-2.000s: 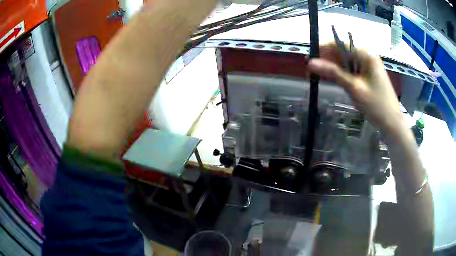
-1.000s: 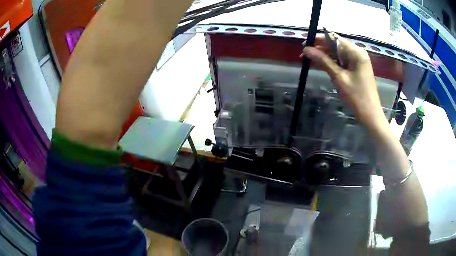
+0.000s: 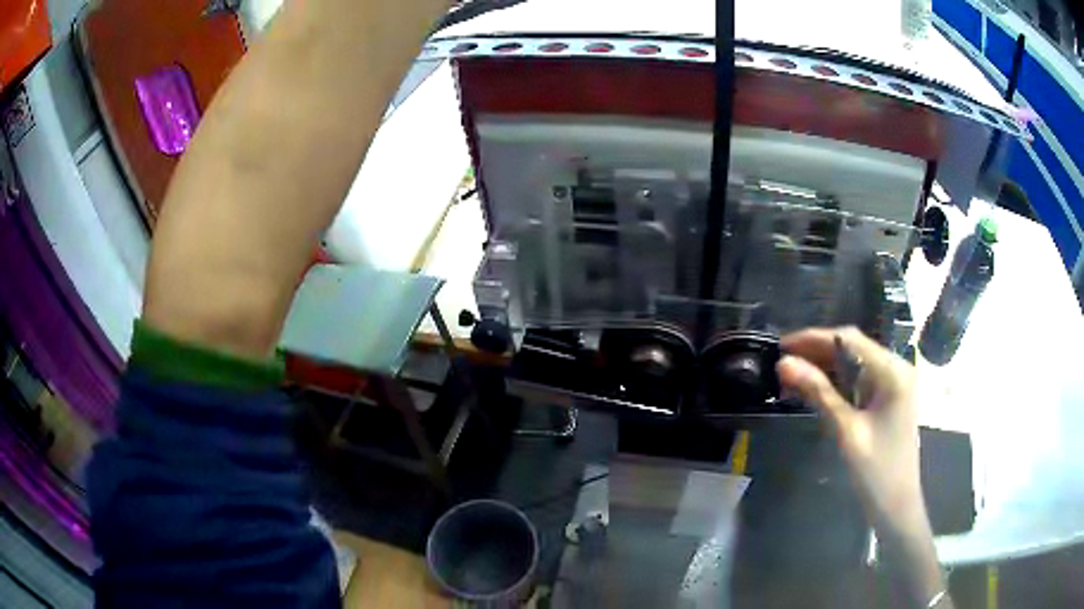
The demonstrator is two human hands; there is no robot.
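Note:
A long black strap [image 3: 719,155] hangs upright from the top edge, in front of the machine's clear guard plate [image 3: 642,238]. Its lower end goes down between the left paint roller [image 3: 651,362] and the right paint roller [image 3: 745,369]. My right hand [image 3: 850,399] is just right of the right roller, thumb and forefinger close together, with a slim dark tool [image 3: 848,357] held in it. The strap does not show in these fingers. My left forearm crosses the upper left; its hand is cut off by the top edge.
The perforated rail [image 3: 600,49] runs along the machine top, with more straps behind it. A grey-green stool [image 3: 357,315] stands left and a dark open bin [image 3: 483,553] below. A bottle [image 3: 960,295] and a black pad [image 3: 946,482] are on the white table at right.
My right hand has let go of the strap near the rail and moved down beside the right roller. The view has shifted, and the strap hangs more upright.

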